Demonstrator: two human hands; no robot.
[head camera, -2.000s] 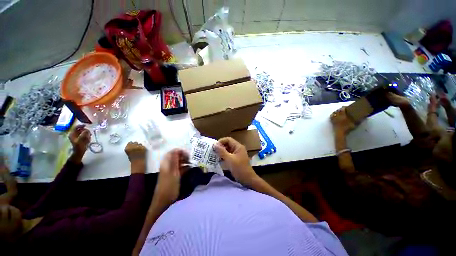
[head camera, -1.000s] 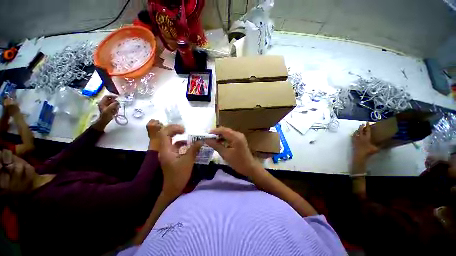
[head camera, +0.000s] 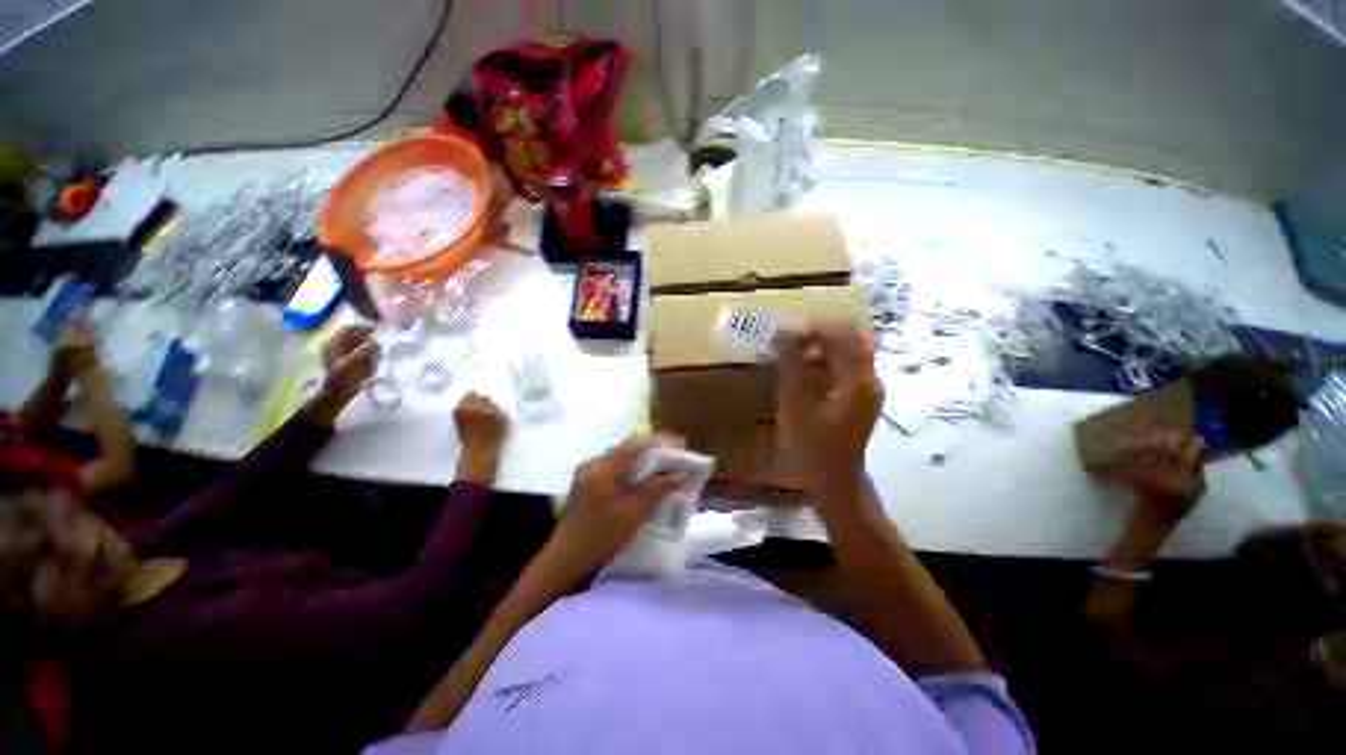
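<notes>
Small closed brown cardboard boxes (head camera: 709, 387) stand stacked at the table edge in front of me. A white barcode label (head camera: 747, 326) lies on the top face of the nearer upper box. My right hand (head camera: 830, 398) is just right of the label, over the box, blurred; its fingers are partly bent and I cannot tell if they touch or hold anything. My left hand (head camera: 620, 494) is low, left of the boxes, closed on a white label strip (head camera: 672, 502) that hangs and curls in front of my shirt.
An orange basin (head camera: 408, 204), a black tray (head camera: 604, 295) with red items and a red bag (head camera: 554, 111) are at the back left. Heaps of white cables (head camera: 1144, 322) lie on both sides. Seated people's hands work left and right, one at an open box (head camera: 1137, 428).
My hands have parted. My right hand has moved up and right over the box, where a barcode label now shows. My left hand has moved right and lower with the strip.
</notes>
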